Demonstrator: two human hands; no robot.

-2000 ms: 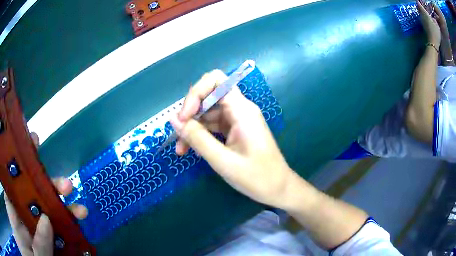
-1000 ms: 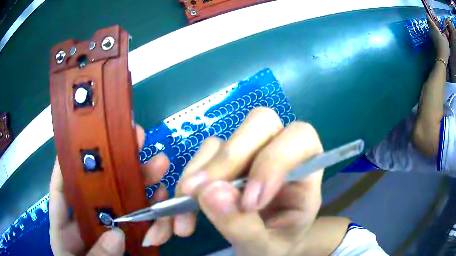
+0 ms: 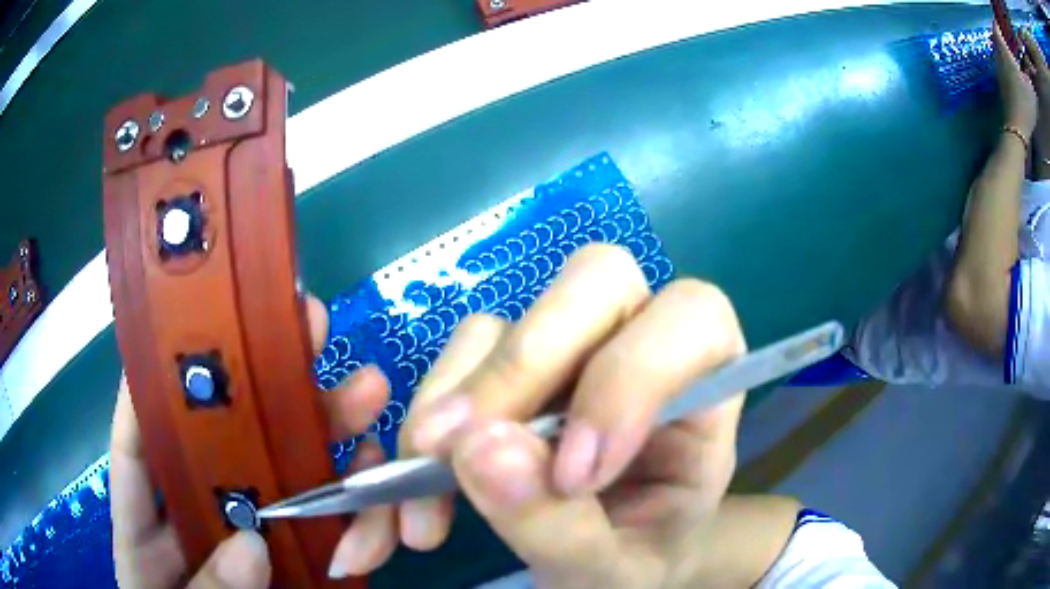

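Observation:
My left hand (image 3: 144, 506) holds a reddish-brown fixture (image 3: 236, 299) from below at the left, its thumb near the lowest visible socket. Three black sockets with round components show; the top one (image 3: 179, 227) looks white, the middle one (image 3: 200, 383) bluish. The fixture's lower end is cut off by the picture's edge. My right hand (image 3: 576, 426) grips silver tweezers (image 3: 737, 377), their point at the rim of the lowest visible component (image 3: 241, 510). Whether a ring is in the tip cannot be told. Blue film (image 3: 622, 207) with rows of pale rings lies behind my hands.
A green bench (image 3: 737, 150) carries a white strip (image 3: 392, 104) along it. Other reddish-brown fixtures lie at the top (image 3: 518, 9) and far left (image 3: 17, 293). At the right, another person's arms (image 3: 996, 230) are at another blue film (image 3: 961, 63).
My right hand and the tweezers have moved from over the film to the fixture. The fixture has come up and right into fuller view. Over the last second the tip stays at the same socket.

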